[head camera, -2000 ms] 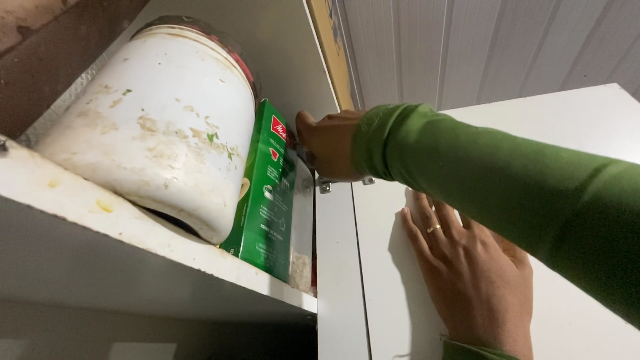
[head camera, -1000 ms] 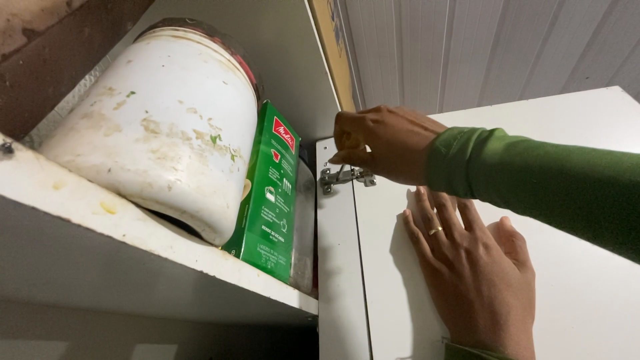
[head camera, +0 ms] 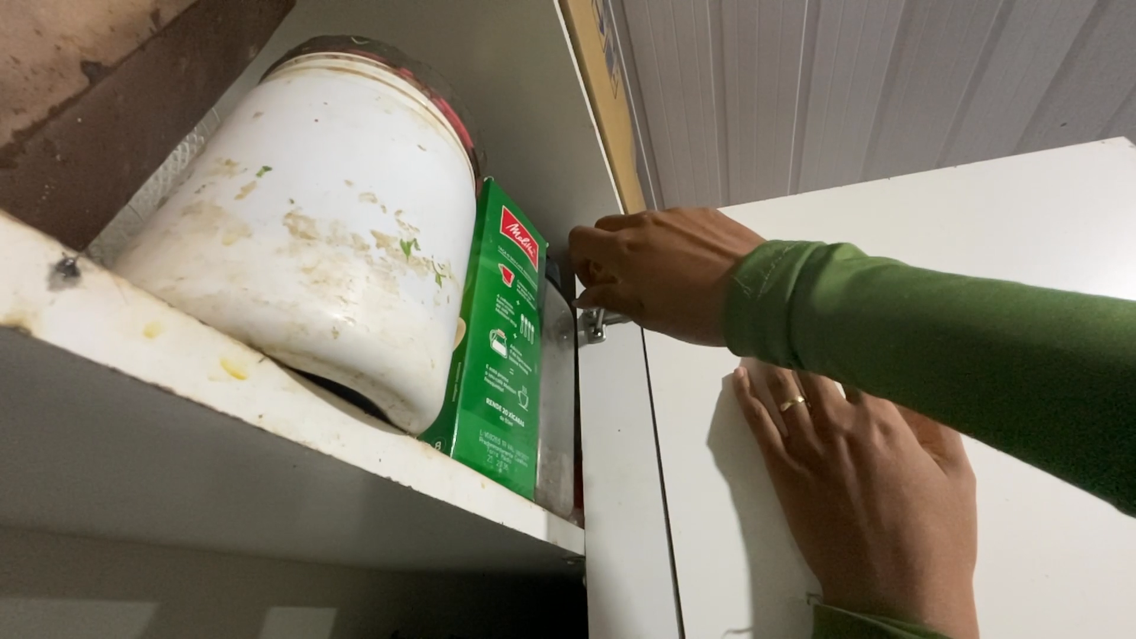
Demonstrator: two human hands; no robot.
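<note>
My left hand (head camera: 865, 497), with a ring on one finger, lies flat on the white cabinet door (head camera: 1047, 240). Above it, my right hand (head camera: 666, 271) reaches across from the right in a green sleeve. Its fingers are curled just above a metal cabinet hinge (head camera: 596, 327), at the edge of the cabinet's side panel. Whether a small thing is between those fingers cannot be told. Left of this hand, a green Melitta box (head camera: 497, 355) stands on the shelf, leaning beside a stained white container (head camera: 311, 231) with a dark and red lid. Part of the hinge is hidden behind the right hand.
The shelf's chipped front edge (head camera: 355, 444) runs below the container. A greyish, partly hidden container (head camera: 556, 408) stands between the green box and the side panel. A brown stained object (head camera: 115, 115) is at the upper left. Behind the door is a grooved panel surface (head camera: 852, 89).
My right hand was at the side panel's inner edge, moved right over the hinge, and is now back left near that edge. My left hand has stayed flat on the door.
</note>
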